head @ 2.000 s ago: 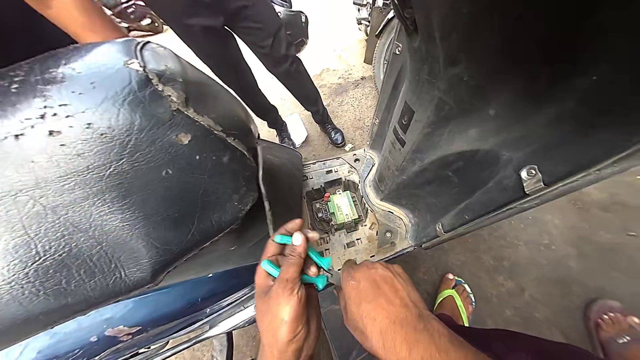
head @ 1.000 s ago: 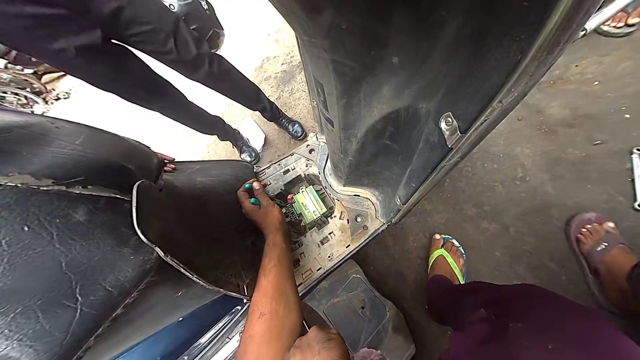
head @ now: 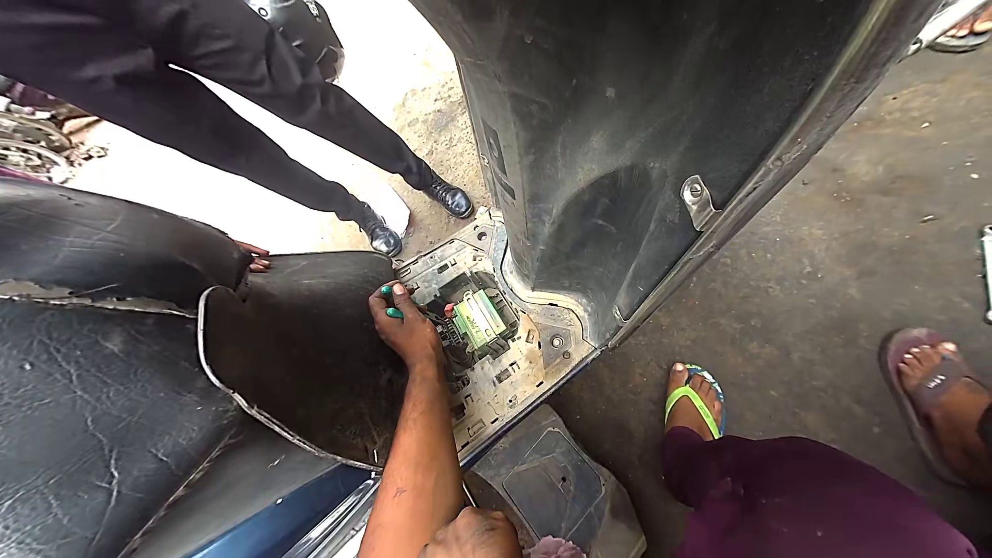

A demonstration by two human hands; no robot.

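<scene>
My left hand [head: 404, 322] is closed around green-handled pliers [head: 394, 313], at the left side of a battery compartment in a scooter's floorboard [head: 527, 360]. Their jaws are hard to make out. Inside the compartment sits a green battery [head: 479, 319], with a small red part at its upper left corner. Dark wires and connectors lie between my left hand and the battery. My right hand [head: 473, 535] is at the bottom edge, just right of my left forearm, with fingers curled; whether it holds anything is hidden. A grey plastic cover [head: 554, 473] lies below the floorboard.
The scooter's torn black seat [head: 77, 387] fills the left, and its black leg shield [head: 604, 116] the upper right. Another person's fingers [head: 254, 256] touch the seat edge. A person in dark trousers [head: 256, 116] stands beyond. Sandalled feet [head: 697, 399] are at right.
The pliers have moved up to the left side of the battery compartment with my left hand. My right hand has moved back toward the bottom edge. The view has shifted.
</scene>
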